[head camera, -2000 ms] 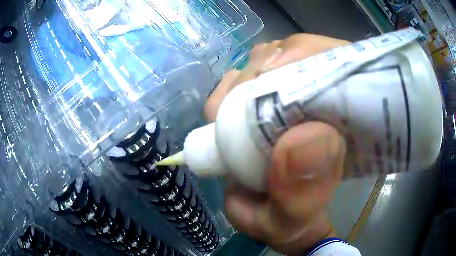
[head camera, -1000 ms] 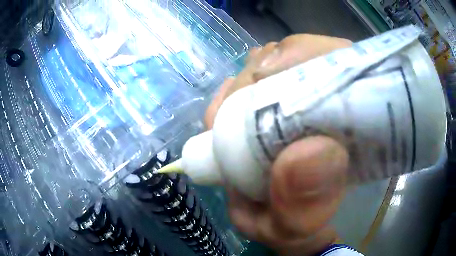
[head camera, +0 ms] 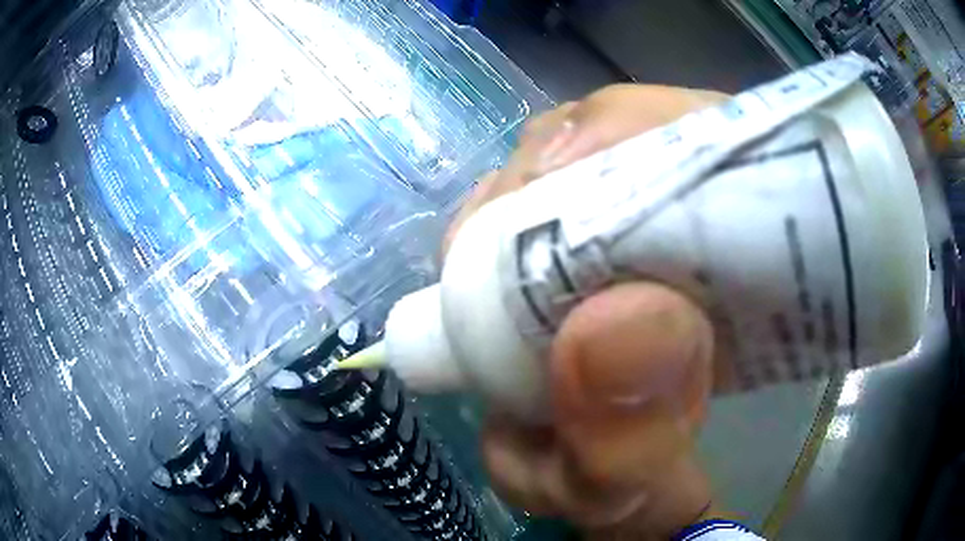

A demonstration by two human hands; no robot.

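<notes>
My right hand [head camera: 632,365] is bare and shut around a white squeeze bottle [head camera: 730,243] with a printed, partly peeling label. The bottle lies tilted nearly level, its pale yellow nozzle [head camera: 362,357] pointing left. The tip is over or at the top black part [head camera: 323,370] of the nearest column; whether it touches is unclear. The glossy black curved parts with silvery spots sit nested in columns in a clear plastic tray [head camera: 228,393]. Another column [head camera: 238,486] lies to the left, and one more is cut off at the bottom edge. My left hand is not in view.
More clear ribbed trays with strong glare [head camera: 466,79] lie at the upper middle, with a blue area [head camera: 159,174] showing through. A small black ring [head camera: 36,124] is at the far left. Grey floor with a yellow line [head camera: 809,454] shows at the lower right.
The tray and its columns have shifted slightly right and down in the picture since the earliest frame. The bottle stays in my right hand, with its nozzle slightly lower.
</notes>
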